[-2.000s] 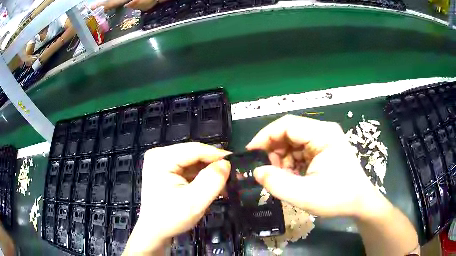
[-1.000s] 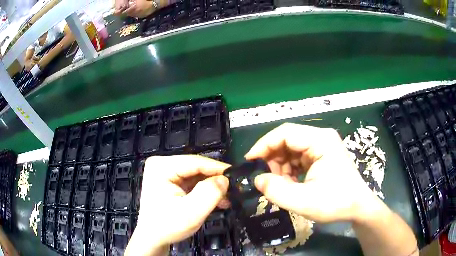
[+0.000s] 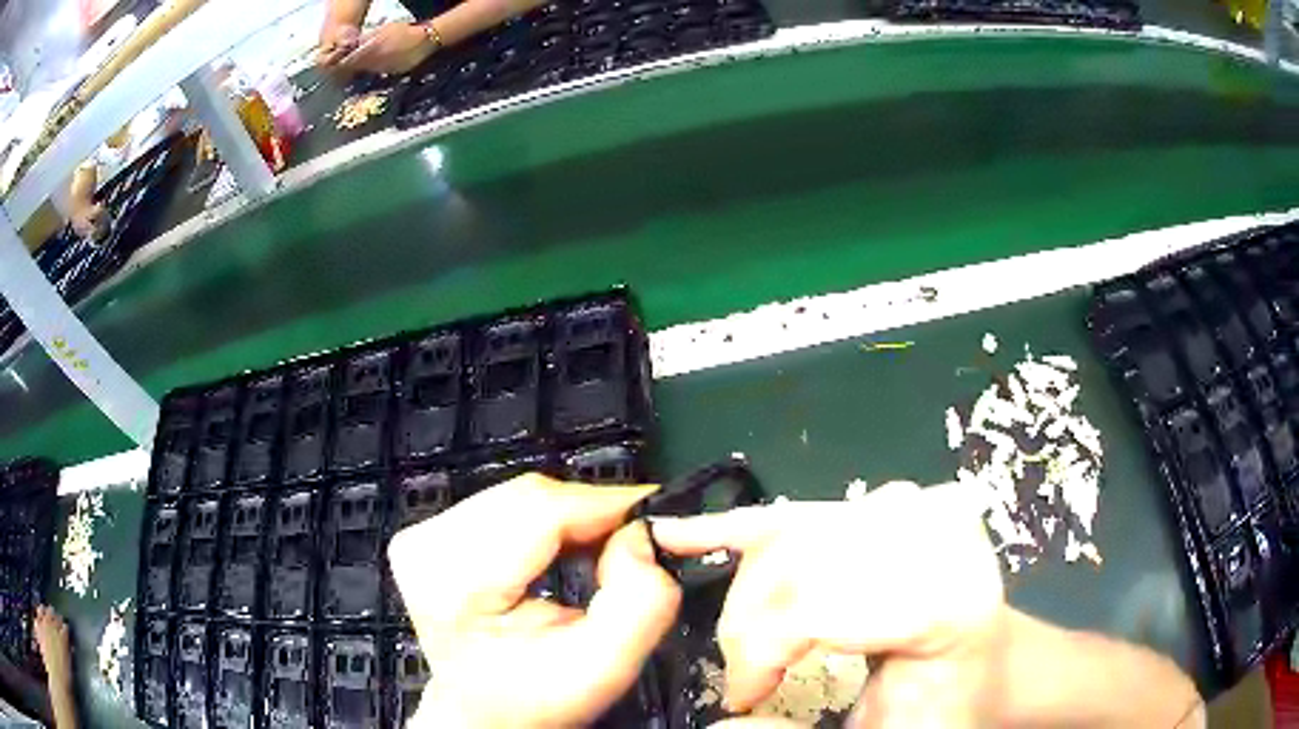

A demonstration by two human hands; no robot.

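Observation:
A black phone housing (image 3: 708, 489) is tilted between my two hands, largely covered by the fingers. My left hand (image 3: 549, 598) pinches its left edge between thumb and index finger. My right hand (image 3: 855, 591) has its index finger stretched against the housing near the left fingertips, its other fingers curled below; whether it grips is hidden. A blister tray (image 3: 392, 499) with rows of pockets holding black housings lies left and partly under my left hand. Cream pads (image 3: 819, 686) lie partly hidden beneath my right hand.
White strips (image 3: 1033, 456) lie in a pile at the right, beside another black tray (image 3: 1211, 427). A green conveyor belt (image 3: 855, 171) runs behind the white edge strip (image 3: 855, 313). A white frame post (image 3: 71, 328) stands left. Other people's hands (image 3: 378, 50) work across the belt.
The housing has gone from lying face-up to a steeper tilt. My right hand has turned, its index finger now reaching left across the housing. The right pile is more uncovered.

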